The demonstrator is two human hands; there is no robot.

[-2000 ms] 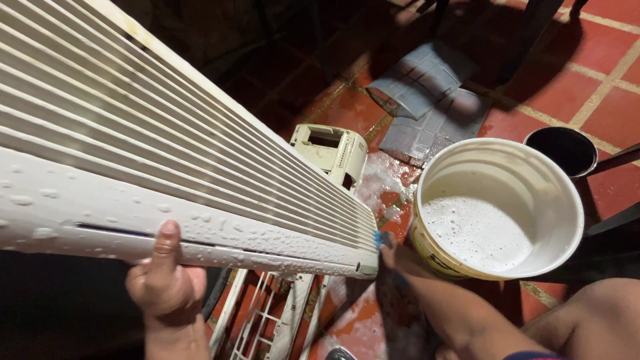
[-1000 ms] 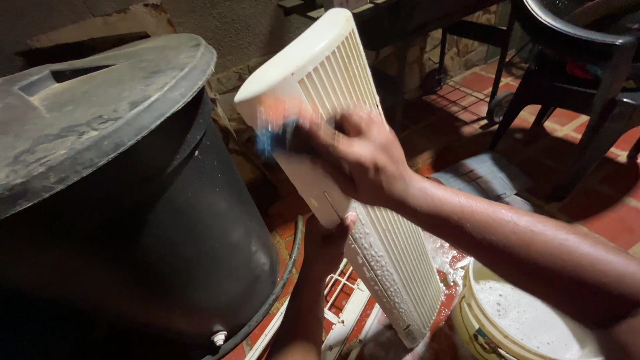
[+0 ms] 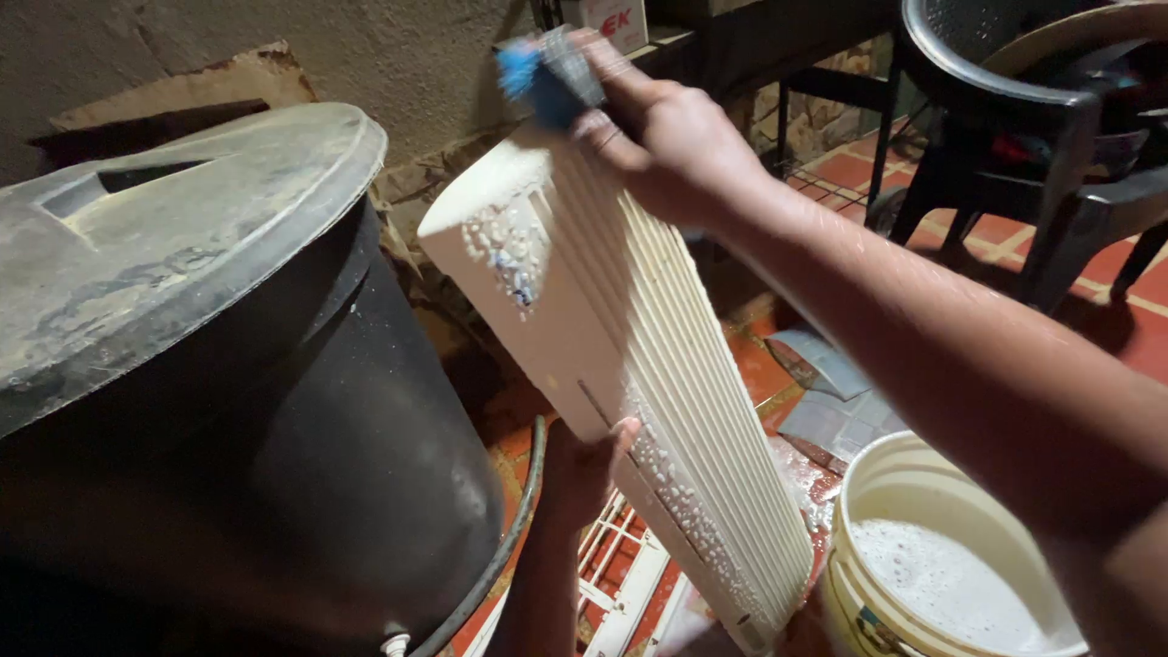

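A white slatted plastic cover (image 3: 675, 365), like an air conditioner's front panel, stands tilted at the middle, with soap suds on its upper corner and lower edge. My left hand (image 3: 584, 465) grips its long left edge near mid-length, the thumb on the front face. Above the panel's top end, my right hand (image 3: 675, 137) holds a brush with blue bristles (image 3: 538, 78), blurred by motion; whether the bristles touch the panel cannot be told. A cream bucket (image 3: 844, 547) of foamy water stands at the lower right.
A large black lidded barrel (image 3: 274, 438) fills the left, with a hose (image 3: 525, 529) beside it. White wire racks (image 3: 630, 584) lie below the panel on red tiles. Grey flat pieces (image 3: 839, 415) lie behind the bucket. Black plastic chairs (image 3: 1049, 164) stand at the back right.
The panel, lying across the view two seconds ago, is now tilted up with its far end low. My right hand has moved from the panel's lower end near the bucket to its top.
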